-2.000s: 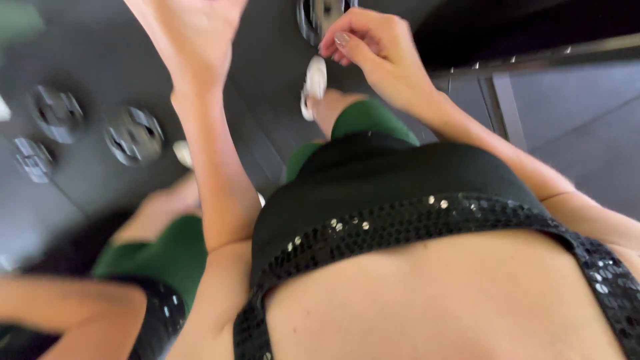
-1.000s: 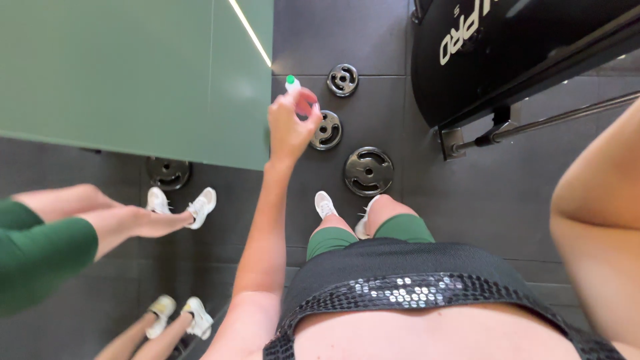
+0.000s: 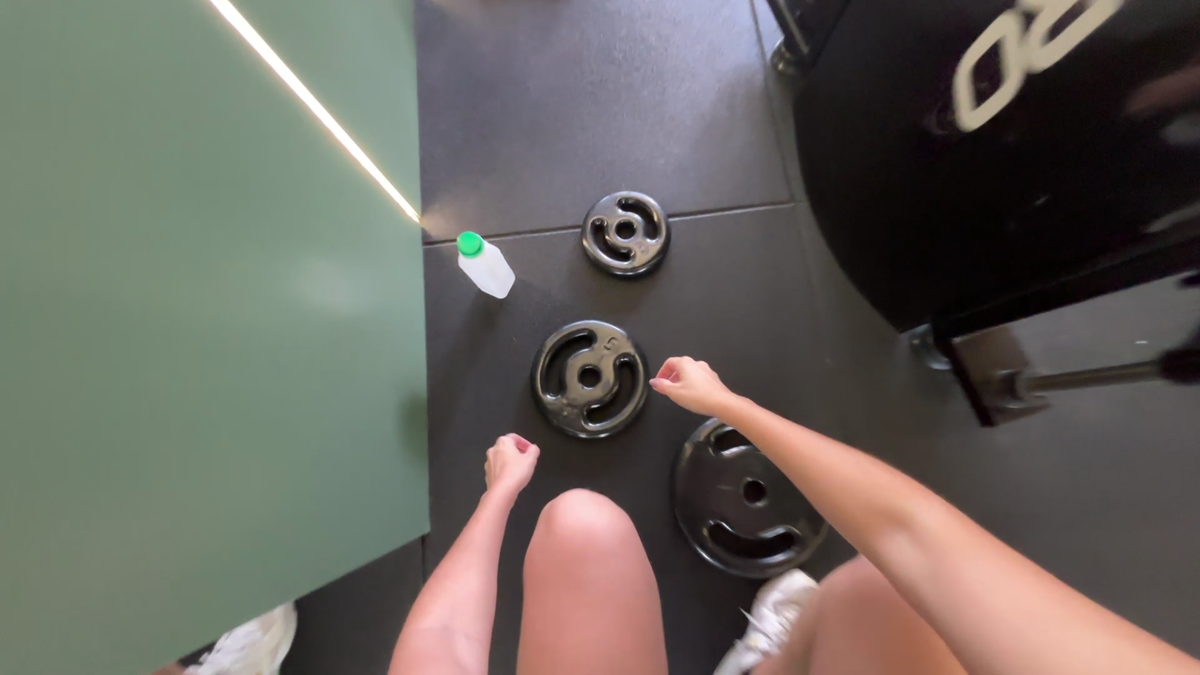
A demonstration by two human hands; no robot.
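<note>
On the dark floor lie three black weight plates: a small one [image 3: 626,233], a middle-sized one [image 3: 590,379] and a large one [image 3: 750,506]. My left hand [image 3: 512,462], its fingers curled and nothing seen in them, is low and left of the middle-sized plate. Just right of that plate's rim is my right hand [image 3: 692,383], fingers bent in, also with nothing seen in it; my forearm covers part of the large plate. A translucent white bottle with a green cap [image 3: 487,267] stands left of the small plate, apart from both hands.
A green wall panel [image 3: 216,328] with a light strip fills the left side. At the upper right is a black gym machine [image 3: 937,187] with a metal bar [image 3: 1092,378]. My bent knee [image 3: 589,562] and a white shoe [image 3: 773,619] are at the bottom.
The bottle, in my left hand one second ago, now stands on the floor, let go. Both hands are now low by the plates, and my knees are bent. The view is nearer the floor.
</note>
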